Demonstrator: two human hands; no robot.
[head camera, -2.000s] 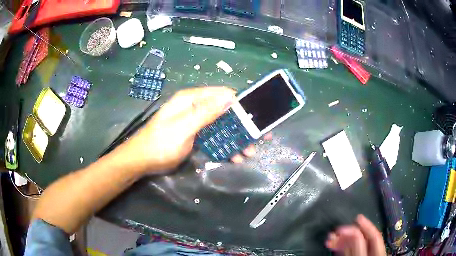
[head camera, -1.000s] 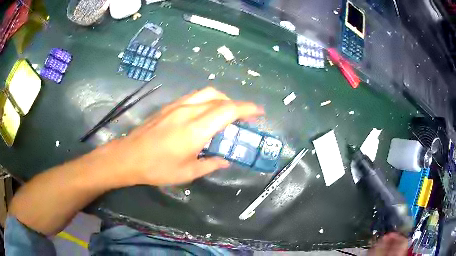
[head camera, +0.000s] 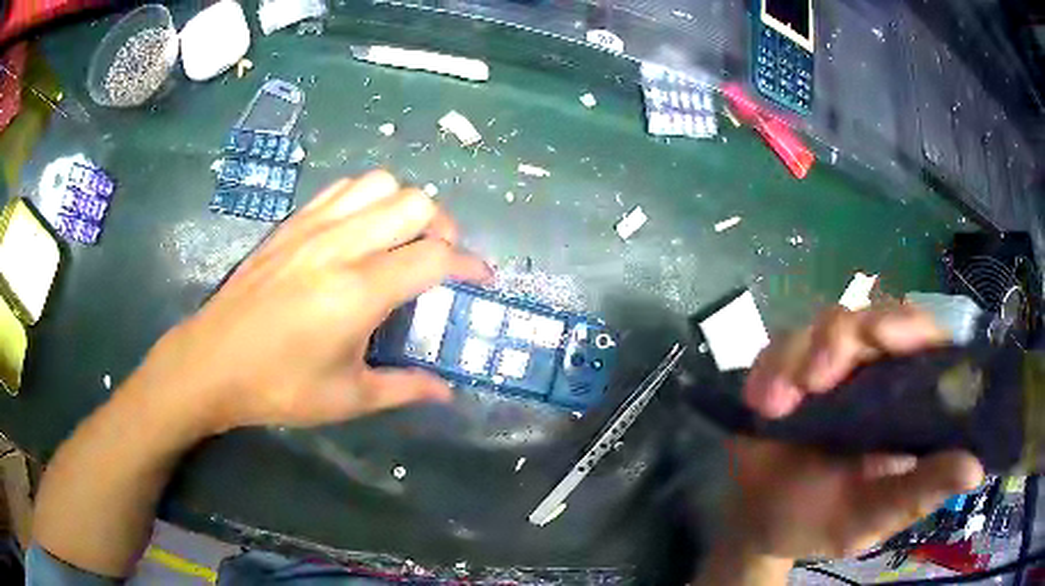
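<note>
A dark blue keypad phone (head camera: 516, 349) lies on the dark green mat with its back up, showing silver and white label areas and a camera end at the right. My left hand (head camera: 332, 298) grips its left end, thumb on the near edge and fingers on the far edge. My right hand (head camera: 848, 424) holds a fat black electric screwdriver (head camera: 917, 401) with a gold band, to the right of the phone and apart from it. The tool is blurred, and its tip cannot be made out. Silver tweezers (head camera: 607, 435) lie between the phone and my right hand.
Loose keypads (head camera: 258, 175) and a purple keypad (head camera: 85, 203) lie left, by a yellow box (head camera: 25, 263). A screw cup (head camera: 134, 57) is back left. A pale keypad (head camera: 680, 103), a red tool (head camera: 774, 132) and another phone (head camera: 784, 52) are back right. A white card (head camera: 735, 330) lies near the screwdriver.
The phone was screen up two seconds ago and is now back up on the mat. My right hand has picked up the screwdriver from the right side and brought it inward.
</note>
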